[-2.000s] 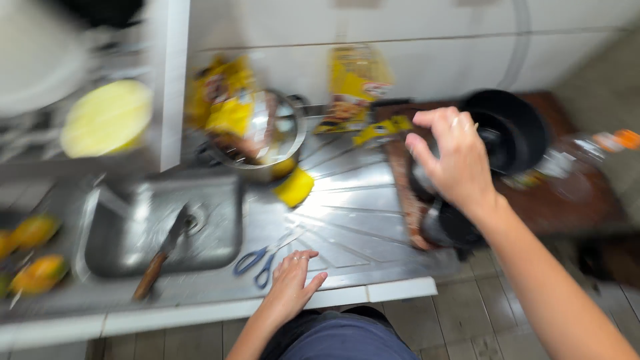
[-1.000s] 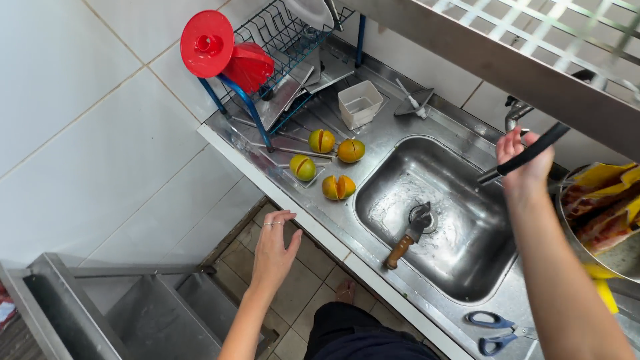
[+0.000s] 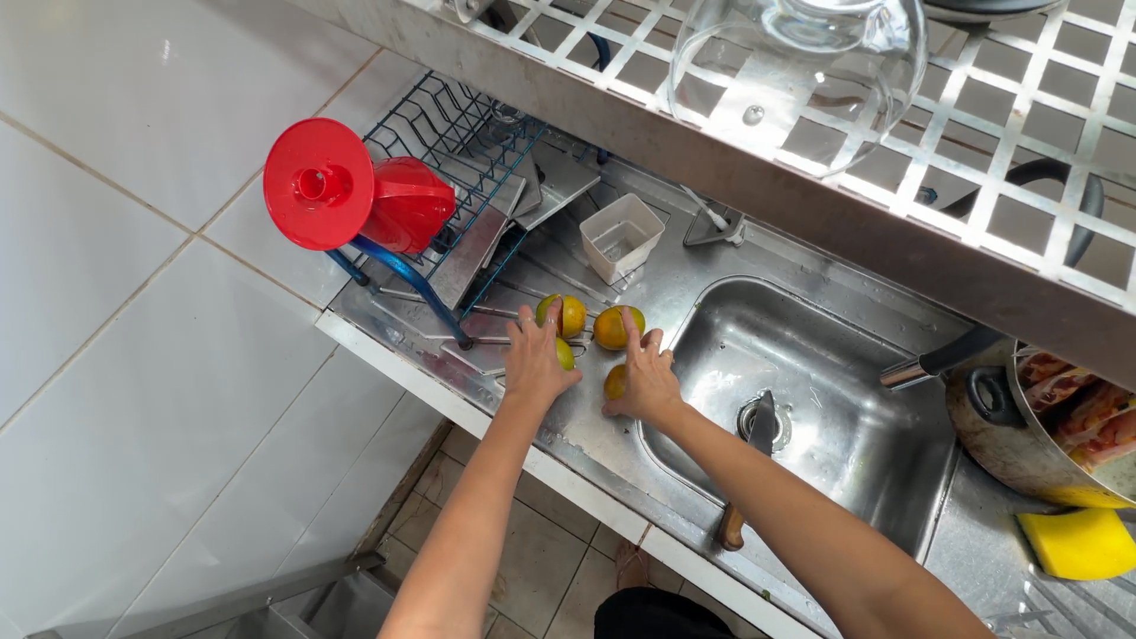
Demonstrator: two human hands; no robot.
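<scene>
Several green-orange citrus fruits lie on the steel counter left of the sink. My left hand is over the left ones, its spread fingers reaching a cut fruit and partly hiding a greener one. Over the right ones is my right hand, with a fingertip at the upper fruit and the palm beside a lower fruit, which it partly covers. Whether either hand grips a fruit cannot be told. A knife with a wooden handle lies across the sink's front edge, blade over the drain.
Behind the fruits stands a white plastic container. A dish rack with red plastic funnel-like ware is at left. A metal shelf overhangs the sink. At right are a faucet spout, a pot and a yellow sponge.
My right hand has moved left from the black faucet spout to the fruits. My left hand has come from beyond the counter's front edge onto the fruits.
</scene>
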